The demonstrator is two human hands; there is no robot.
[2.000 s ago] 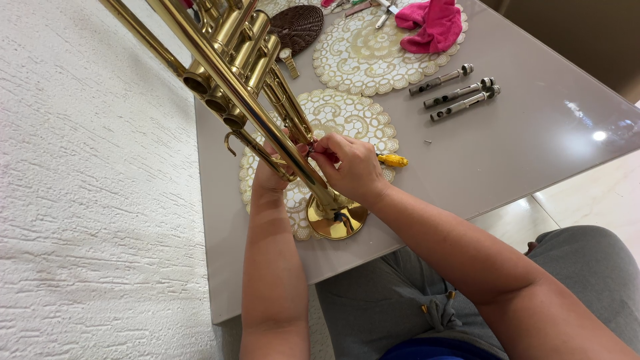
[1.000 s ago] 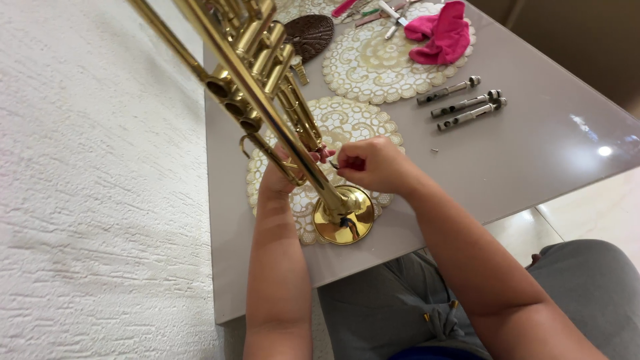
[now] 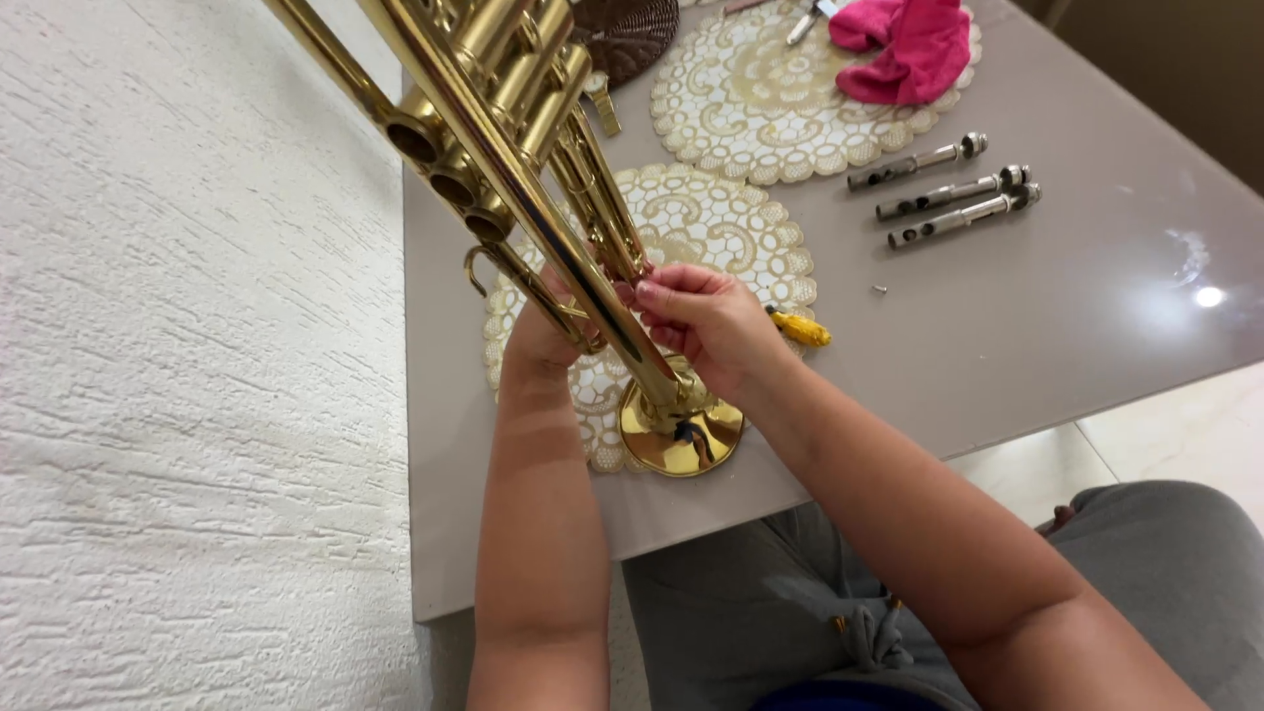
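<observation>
A brass trumpet [image 3: 523,188] slants across the left of the view, its bell [image 3: 681,434] low near the table's front edge and its valve casings showing open ends. Behind the tubing my left hand [image 3: 553,316] grips the trumpet; its fingers are partly hidden. With bent fingers my right hand [image 3: 701,316] pinches at the end of a slide tube, its fingertips meeting those of the left; whether it holds a small part cannot be seen. A yellow-handled tool [image 3: 802,329] lies just right of the right hand, partly hidden by it. A small screw [image 3: 879,289] lies farther right.
Several metal valve pistons [image 3: 963,215] lie side by side on the grey table [image 3: 987,346]. Behind are a pink cloth [image 3: 908,49], a lace-patterned placemat [image 3: 790,118], a gold wristwatch [image 3: 602,104] and a dark woven mat [image 3: 632,35]. A textured white wall [image 3: 197,346] borders the left side.
My right hand, apart from the left one second ago, is back against the trumpet tubing at the left fingertips. The left hand keeps its grip on the trumpet.
</observation>
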